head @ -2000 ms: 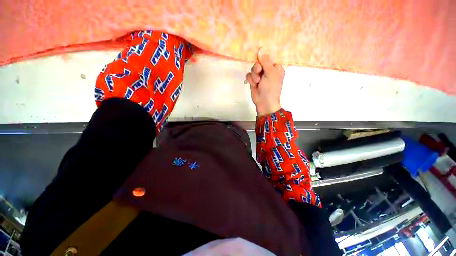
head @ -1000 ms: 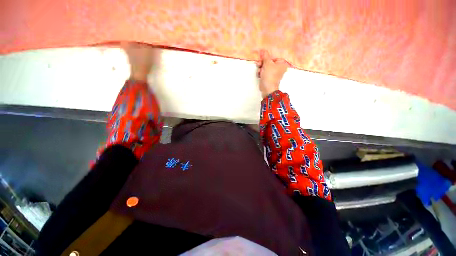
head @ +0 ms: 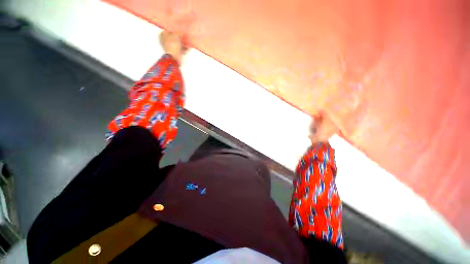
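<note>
The red-orange cloth (head: pixel 288 46) covers the table at the top and right, its darker red edge running diagonally beside the white table strip (head: pixel 237 105). My left hand (head: pixel 172 45) is at the cloth edge at the upper left, its fingers on the edge. My right hand (head: pixel 321 127) is at the same edge further right, its fingertips on the cloth edge. Both hands are blurred, with red patterned sleeve covers. They seem to grip the edge between thumb and fingers.
The dark metal table edge (head: pixel 232 143) runs diagonally between my body and the white strip. Grey floor (head: pixel 56 113) shows at the left. Blurred objects are at the lower left rim. My dark apron (head: pixel 221 196) is close to the table edge.
The view has turned, so the table now runs diagonally. My left hand has come out from under the cloth and is now at its edge. My right hand stays at the edge.
</note>
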